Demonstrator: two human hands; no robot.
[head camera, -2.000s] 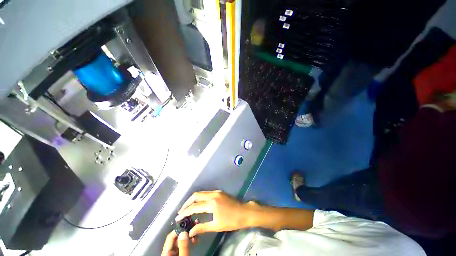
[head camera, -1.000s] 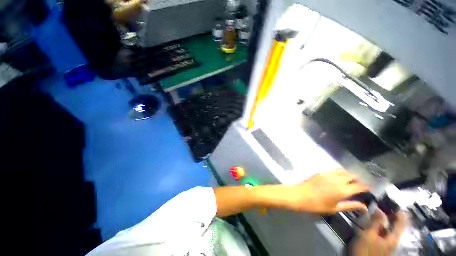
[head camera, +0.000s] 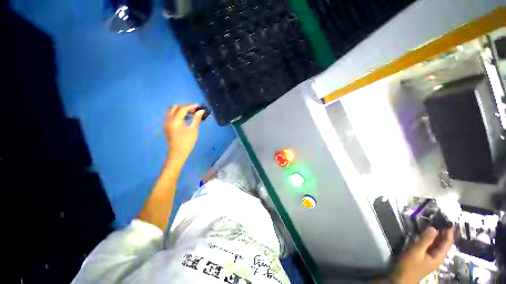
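My left hand (head camera: 182, 130) is at centre left, over the blue floor beside the tray's corner. Its fingertips are closed on a small black part (head camera: 205, 113). My right hand (head camera: 426, 252) is at lower right inside the machine opening, with its fingertips at the black fixture (head camera: 423, 213) on the bright bed. The glare and the fingers hide whether it grips anything there. The sloping grey panel (head camera: 338, 233) between the hands carries a red emergency stop knob (head camera: 282, 158), a green-lit button (head camera: 297, 179) and a yellow button (head camera: 308, 202).
Black pocketed trays (head camera: 233, 61) lie at the top beside the machine. A yellow light curtain bar (head camera: 410, 62) borders the opening. A large black box-shaped unit (head camera: 463, 130) stands inside. A shiny dark round object (head camera: 126, 18) is at upper left above the floor.
My left hand has left the fixture area and moved left, away from the machine, and now shows a small black part. My right hand remains by the fixture. The camera view has swung round.
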